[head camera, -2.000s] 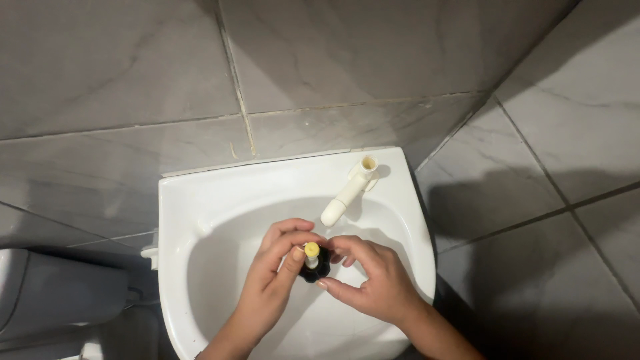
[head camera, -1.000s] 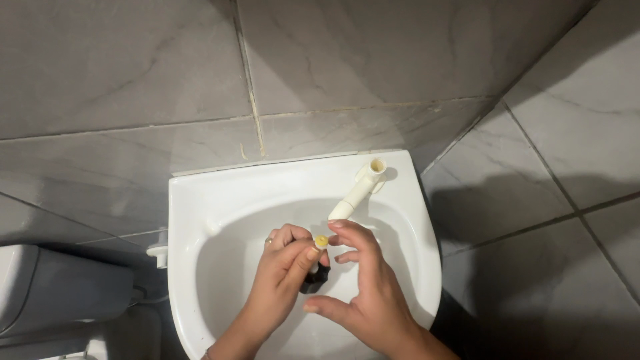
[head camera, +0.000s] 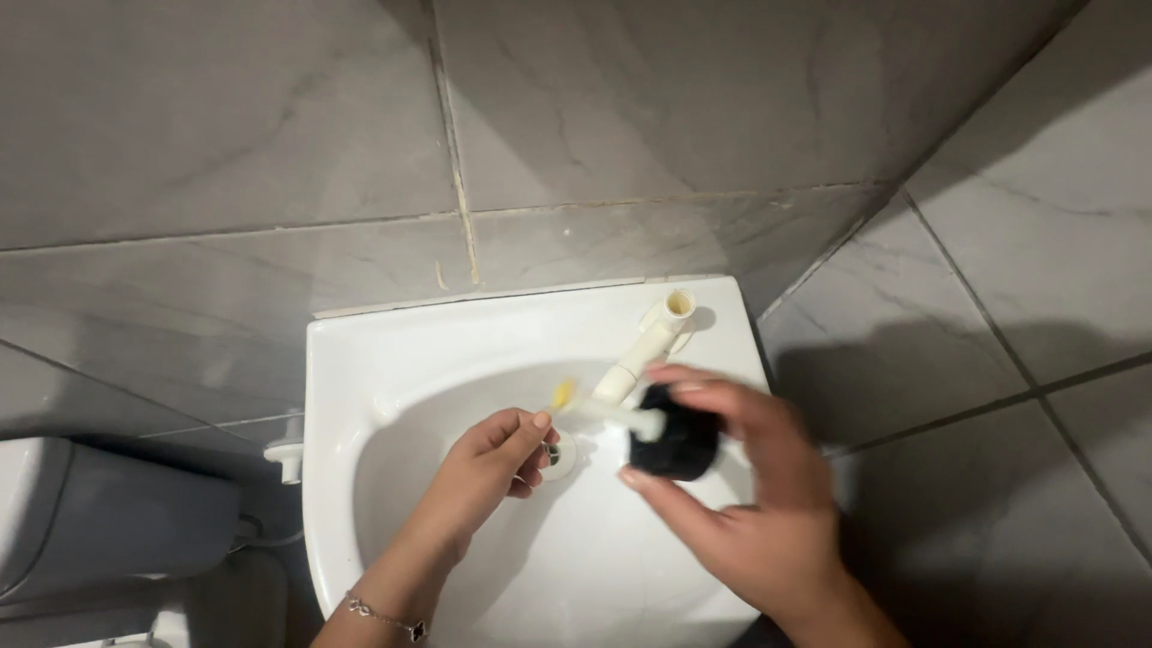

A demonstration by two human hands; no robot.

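My right hand grips a round black tap handle between thumb and fingers, above the right part of the white sink. A pale plastic stem extends left from the black handle and has a yellow tip; motion blurs these parts. My left hand has thumb and forefinger pinched together just below the yellow tip. Whether those fingers touch the stem or hold something small cannot be told. Behind them, the cream plastic tap body stands on the sink's back right, its top opening exposed.
The drain lies in the basin behind my left fingers. A white plastic fitting juts out at the sink's left side. A toilet cistern is at the lower left. Tiled walls rise behind the sink.
My right hand has moved from beside the stem to hold the black handle, which has shifted right and tilted. My left hand no longer surrounds the black handle.
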